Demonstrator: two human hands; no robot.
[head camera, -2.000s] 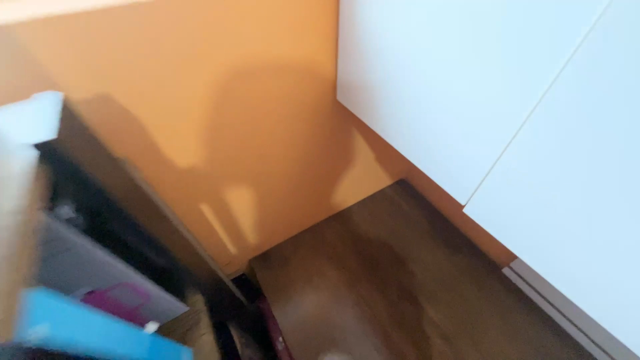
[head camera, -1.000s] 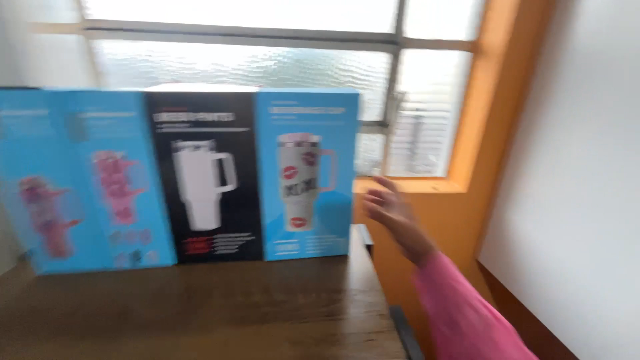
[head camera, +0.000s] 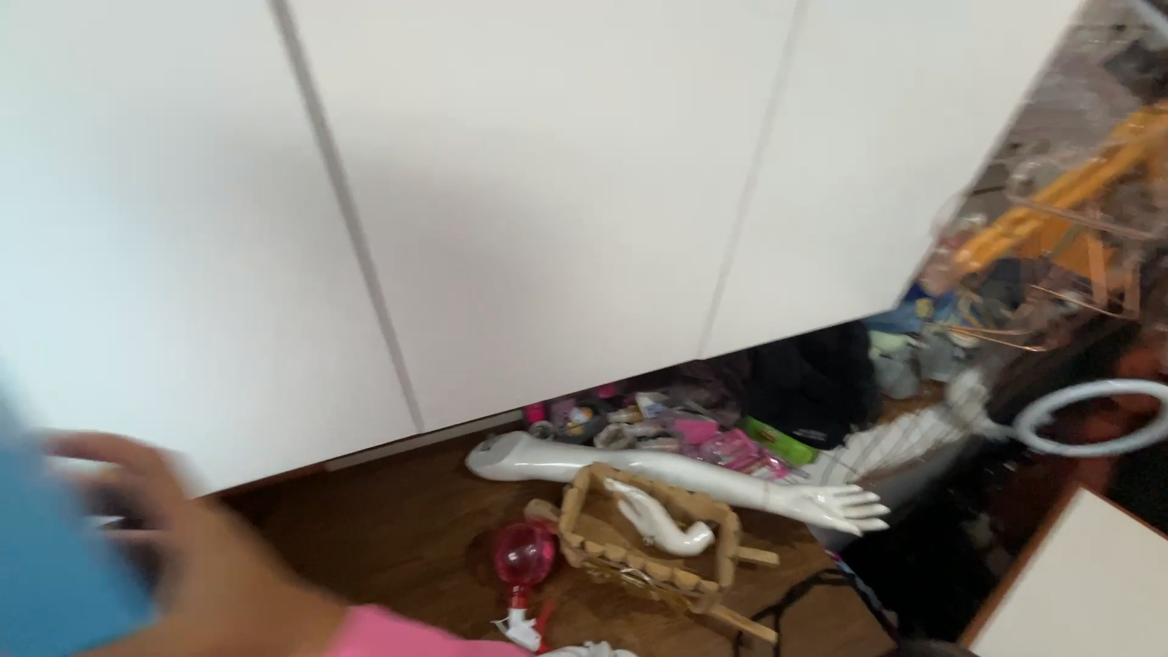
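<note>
My right hand (head camera: 196, 557), in a pink sleeve, is at the lower left of the view, blurred by motion. Its fingers curl around the side of a blue box (head camera: 55, 547), which is cut off by the left edge. Part of the grip is hidden or smeared. My left hand is out of view.
White cabinet panels (head camera: 547, 182) hang above a brown wooden surface (head camera: 383, 529). On it are a white mannequin arm (head camera: 675, 470), a wooden cart (head camera: 639, 566) holding a white mannequin hand (head camera: 662, 520), and a pink spray bottle (head camera: 525, 557). A white ring (head camera: 1095, 418) stands right.
The view has swung strongly away from the window and the row of cup boxes. My right hand, beside the rightmost blue box a second ago, is now on a blue box.
</note>
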